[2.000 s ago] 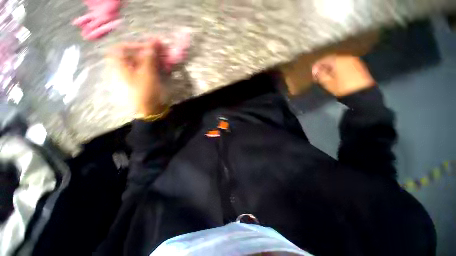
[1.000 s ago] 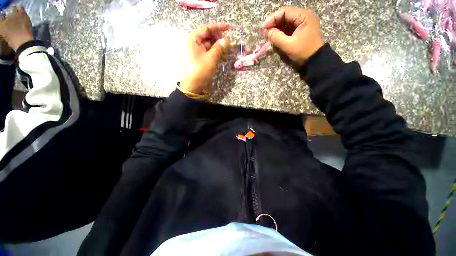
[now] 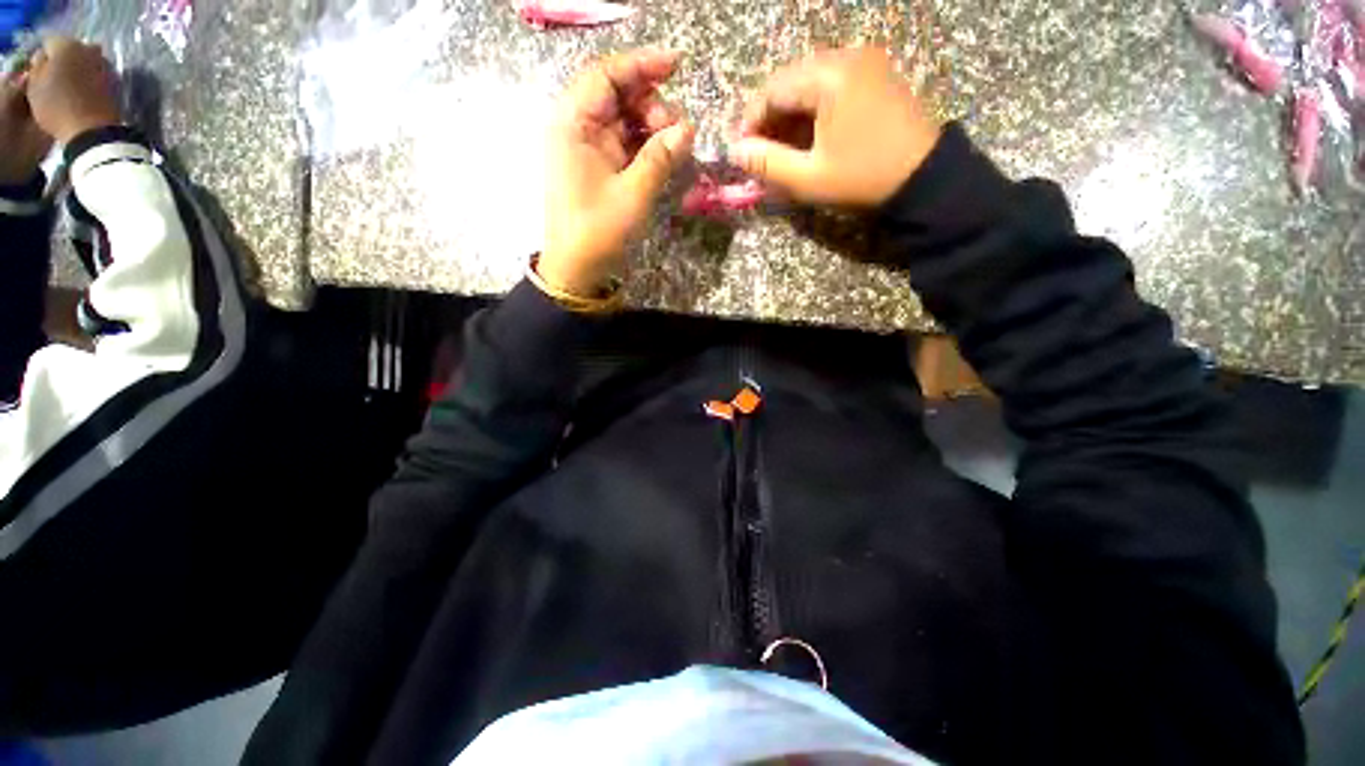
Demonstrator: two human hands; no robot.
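A slim pink item (image 3: pixel 722 196), blurred, is between my two hands, just under the fingertips of my right hand. My right hand (image 3: pixel 841 132) is bare, with thumb and forefinger closed together at the item's right end. My left hand (image 3: pixel 611 168) is bare, palm turned inward, with thumb and forefinger apart left of the item. A faint glare shows between the fingertips; whether it is clear film, and whether my left fingers hold it, I cannot tell.
One pink piece (image 3: pixel 575 12) lies at the top edge. Shiny wrapped pink pieces (image 3: pixel 1246 54) lie at the right. A clear, glossy patch (image 3: pixel 359 83) is on the granite-look tabletop (image 3: pixel 449 247) at the left. Another person's hands (image 3: pixel 68 90) and black-and-white sleeve are at far left.
My right hand has moved slightly left and down, closer to my left hand. The pink item has shifted slightly left and is now blurred. My left hand has barely moved.
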